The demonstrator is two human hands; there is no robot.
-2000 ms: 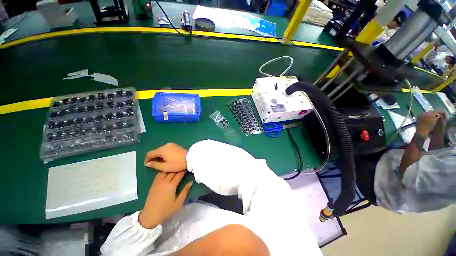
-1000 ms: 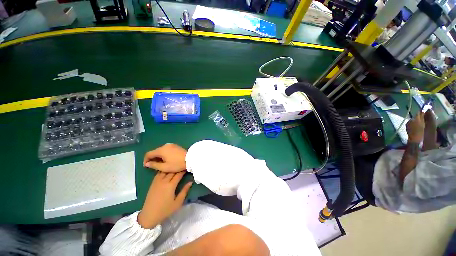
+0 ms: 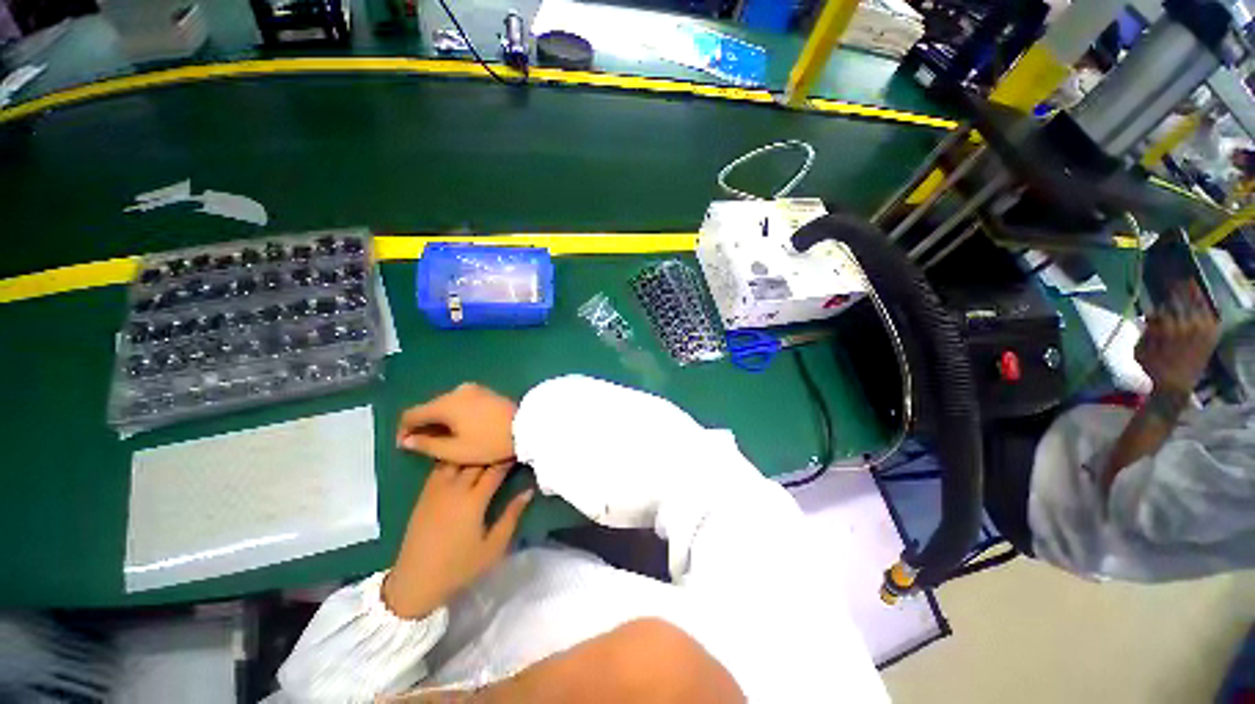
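My left hand (image 3: 452, 539) rests at the bench's front edge, thumb apart from the fingers, with nothing seen in it. My right hand (image 3: 468, 424) lies just beyond it, touching it, fingers loosely curled, with nothing seen in it. A white sheet with faint rows (image 3: 252, 498) lies left of both hands. A clear blister tray of dark round parts (image 3: 251, 327) sits behind the sheet. An open blue box (image 3: 486, 286) with clear contents stands beyond my right hand.
Right of the box lie a small clear strip (image 3: 604, 319), a black parts sheet (image 3: 677, 312) and blue scissors (image 3: 752, 349). A white machine (image 3: 779, 261) and thick black hose (image 3: 947, 399) stand right. Another person's hand (image 3: 1178, 337) is at far right.
The white scraps on the green surface have shifted left. The person at far right now holds up a dark flat slab. My hands keep the same pose.
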